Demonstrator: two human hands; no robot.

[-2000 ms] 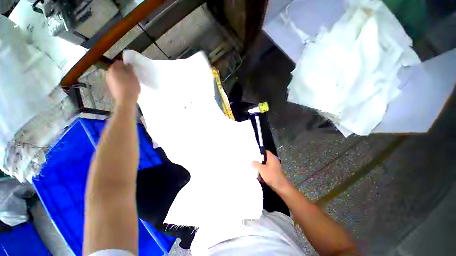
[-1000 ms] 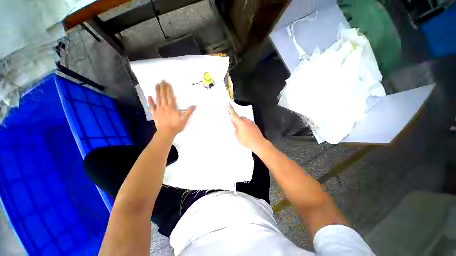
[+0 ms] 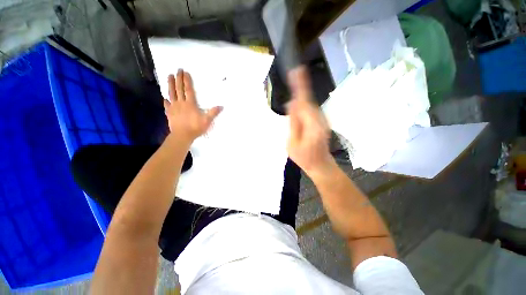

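Note:
A white fabric panel [image 3: 242,155] lies flat over the low padded block and reaches back to my lap, with a frayed near edge. A yellow edge of the padded block [image 3: 268,92] shows at the panel's right side. My left hand [image 3: 189,109] lies flat on the panel with fingers spread, holding nothing. My right hand [image 3: 307,129] is raised at the panel's right side, closed around the mallet [image 3: 282,40]. The mallet is a grey blur above the hand, and its head cannot be made out.
A blue plastic crate [image 3: 55,115] stands left of my leg. An open carton [image 3: 438,151] with a heap of white panels [image 3: 383,109] stands at the right. A green bag-like object [image 3: 429,55] is behind it. A dark table frame is at the top.
My right hand has lifted the mallet off the panel, up and to the right. My left hand remains flat on the panel. The view has shifted slightly.

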